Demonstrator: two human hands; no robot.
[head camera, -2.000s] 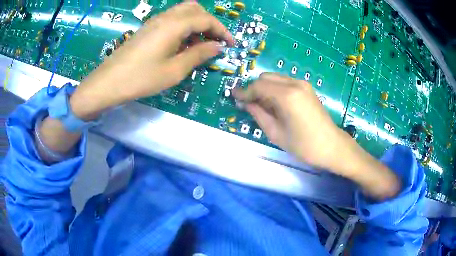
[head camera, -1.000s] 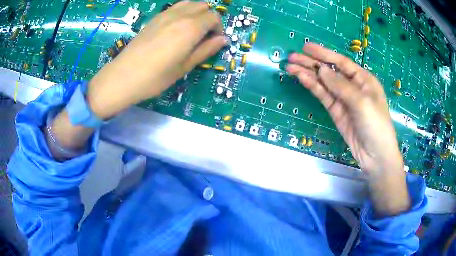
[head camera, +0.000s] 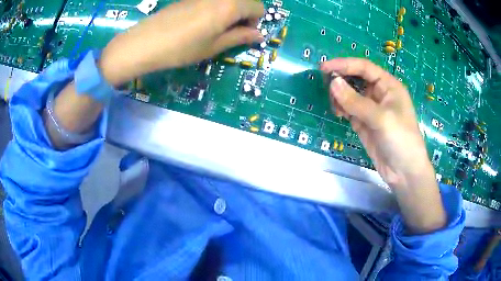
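Observation:
A large green circuit board (head camera: 296, 118) lies in front of me. My left hand (head camera: 203, 35) is over its upper middle, with thumb and fingers at a cluster of small pale-topped cylindrical capacitors (head camera: 271, 15). Whether these fingertips hold a part cannot be told. My right hand (head camera: 379, 107) is palm up above the board, to the right of the cluster, with fingers curled around small dark parts (head camera: 354, 82), perhaps capacitors. Yellow capacitors (head camera: 389, 46) stand in groups on the board. Square white parts (head camera: 283, 131) line its near edge.
A pale metal rail (head camera: 220, 148) runs along the near edge of the boards. A light blue strap (head camera: 90, 77) is on my left wrist. A blue cord (head camera: 88, 27) and a black strip (head camera: 53, 32) lie at the upper left. A person's arm (head camera: 488, 256) shows at the lower right corner.
My right hand has moved from the cluster's near side to the right and turned palm up. Over the last second its thumb has closed in over the dark parts. My left hand stays near the cluster.

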